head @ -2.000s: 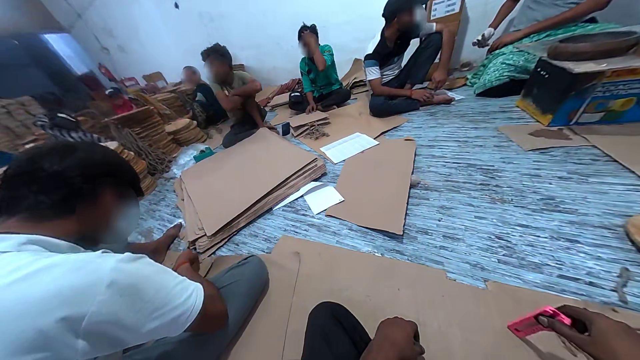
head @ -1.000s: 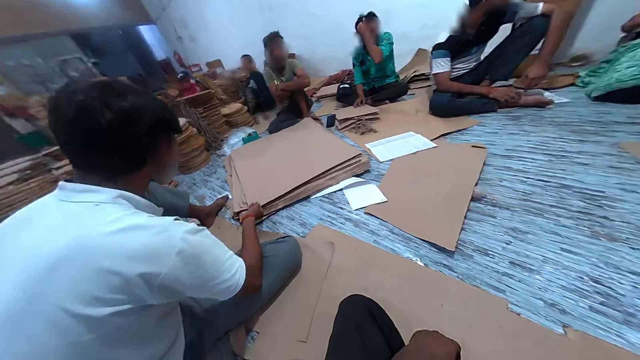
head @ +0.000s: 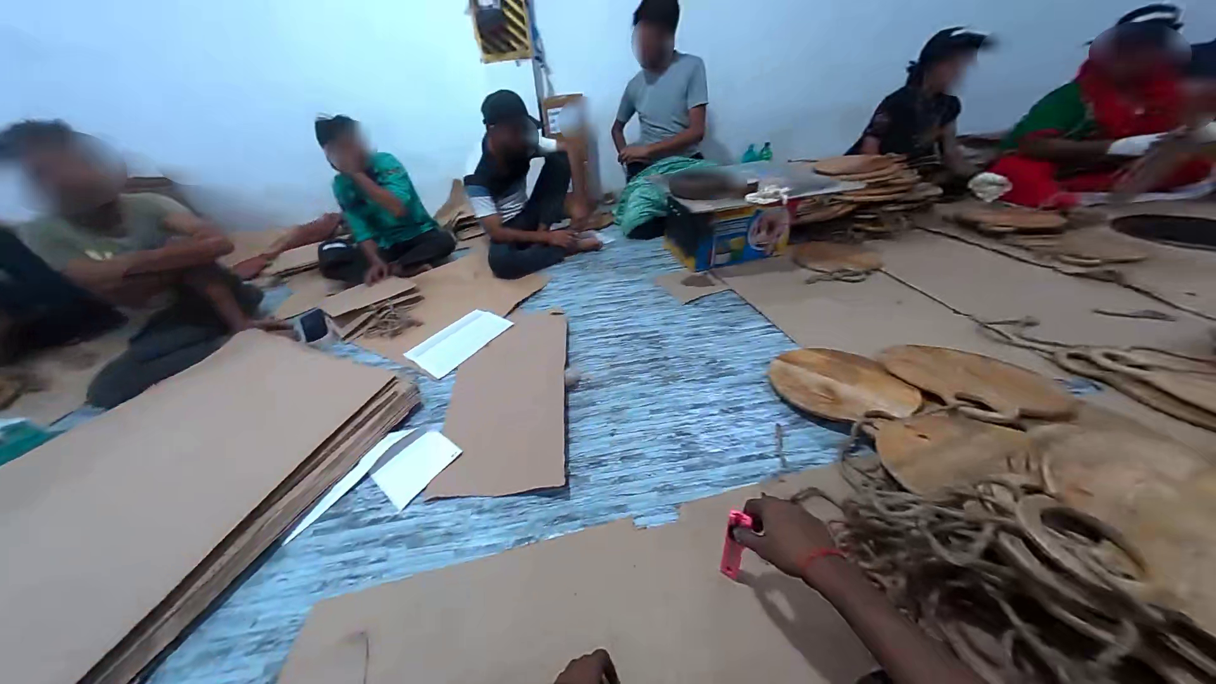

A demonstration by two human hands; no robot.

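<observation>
My right hand (head: 784, 537) grips a small flat pink object (head: 731, 544), held upright just over a cardboard sheet (head: 532, 589) on the floor. A red thread circles the right wrist. At the bottom edge of the view, my left hand (head: 587, 668) is only partly visible, low over the same sheet; its fingers look curled, and what it holds, if anything, is hidden. To the right of my right hand lies a heap of rope (head: 959, 541) with round wooden discs (head: 845, 383).
A stack of cardboard sheets (head: 209, 418) stands at the left. White papers (head: 415, 467) and a cut cardboard piece (head: 508, 408) lie ahead on the patterned floor. Several people sit along the wall. A printed box (head: 727, 233) carries a dark round item (head: 703, 184).
The view has swung right, bringing in the rope heap and wooden discs. My right hand, out of view one second ago, shows again with the pink object. The co-worker in white is out of view.
</observation>
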